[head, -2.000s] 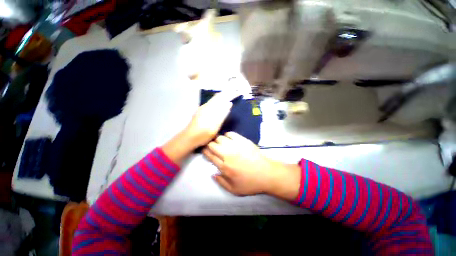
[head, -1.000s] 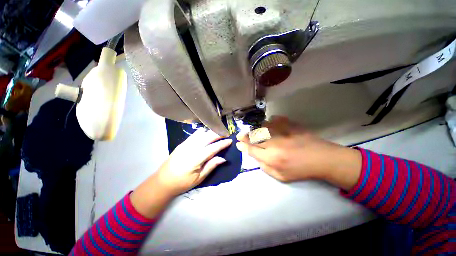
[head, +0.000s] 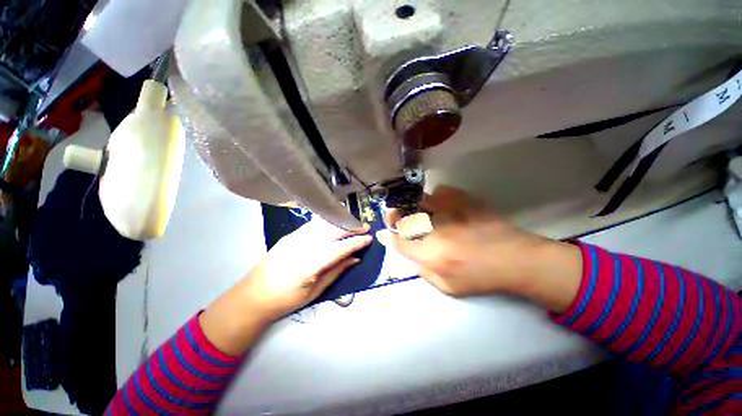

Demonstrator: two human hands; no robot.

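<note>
A dark navy fabric piece [head: 358, 272] lies flat on the white table under the sewing machine head [head: 342, 89]. My left hand [head: 301, 264] lies on the piece, fingers extended, its fingertips just in front of the presser foot area [head: 366, 213]. My right hand [head: 464, 244] is at the right edge of the piece, thumb and fingertips close to the foot, beside a small cream block [head: 414, 226]. The needle is hard to make out. The far part of the piece is hidden by the machine head and my left hand.
A cream lamp [head: 142, 171] stands left of the head. A round dark pile [head: 81, 231], dark folded pieces [head: 85, 349] and a small patterned rectangle [head: 41, 353] lie at the left. A white tape with black marks [head: 687, 122] and dark strips [head: 622, 175] hang at the right.
The view has moved in closer to the machine. My right hand has gone from the piece's near edge to beside the foot. My left hand now lies flatter on the piece, which has turned slightly.
</note>
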